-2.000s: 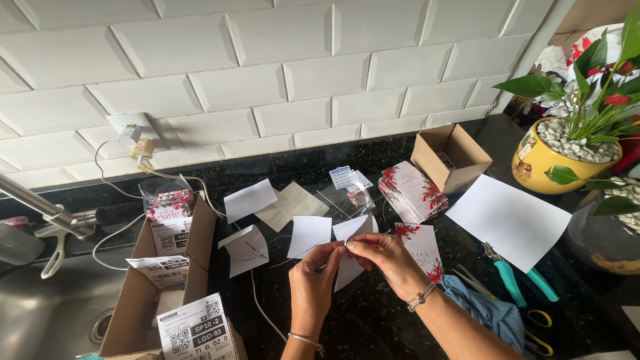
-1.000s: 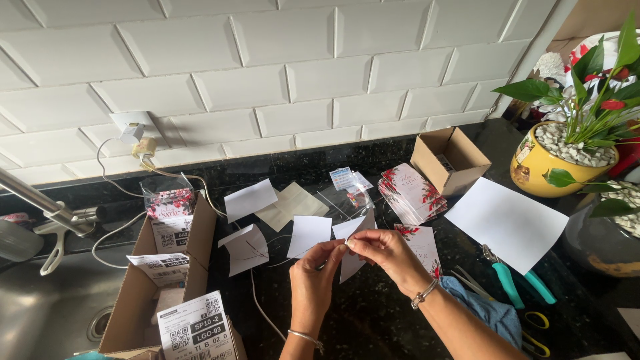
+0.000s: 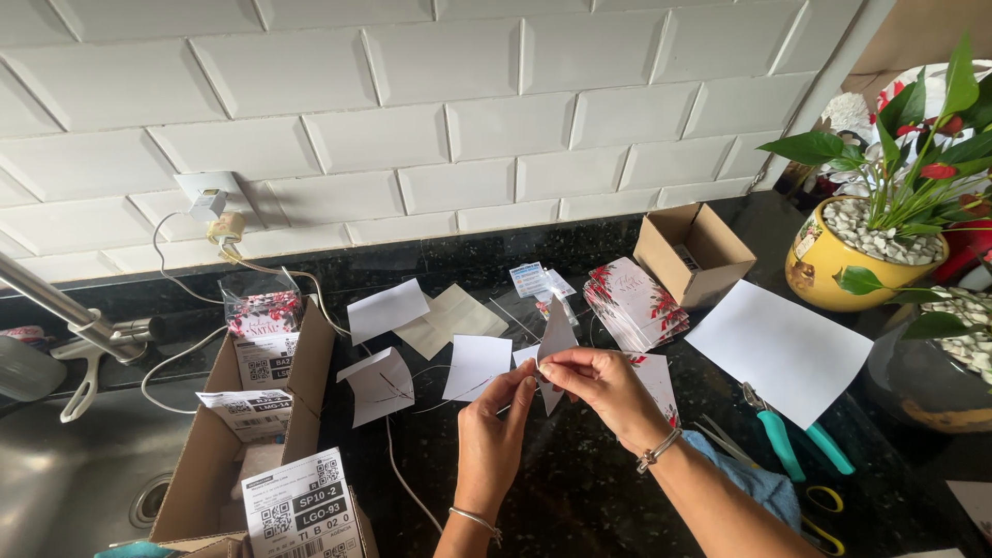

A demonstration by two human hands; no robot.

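My left hand (image 3: 500,418) and my right hand (image 3: 608,387) meet near the middle of the counter, fingertips pinched together. Between them is a small piece of white paper (image 3: 556,337), turned nearly edge-on; whether a thin thread is also pinched there cannot be told. Left of my hands lie a white paper square (image 3: 476,364) and a curled paper (image 3: 378,387) with thin dark strands on it. A printed card with red flowers (image 3: 659,381) lies partly behind my right hand. Behind it is a stack of similar cards (image 3: 632,298).
Long cardboard boxes with labelled parcels (image 3: 182,457) stand beside the sink (image 3: 46,465). A small cardboard box (image 3: 694,263), white sheet (image 3: 779,349), teal-handled pliers (image 3: 779,446), blue cloth (image 3: 748,480), yellow-handled scissors (image 3: 825,500) and yellow plant pot (image 3: 860,271) are at the right. A white cable (image 3: 403,473) crosses the counter.
The paper at my fingertips has tilted and now stands up above them. Both hands stay close together in much the same place.
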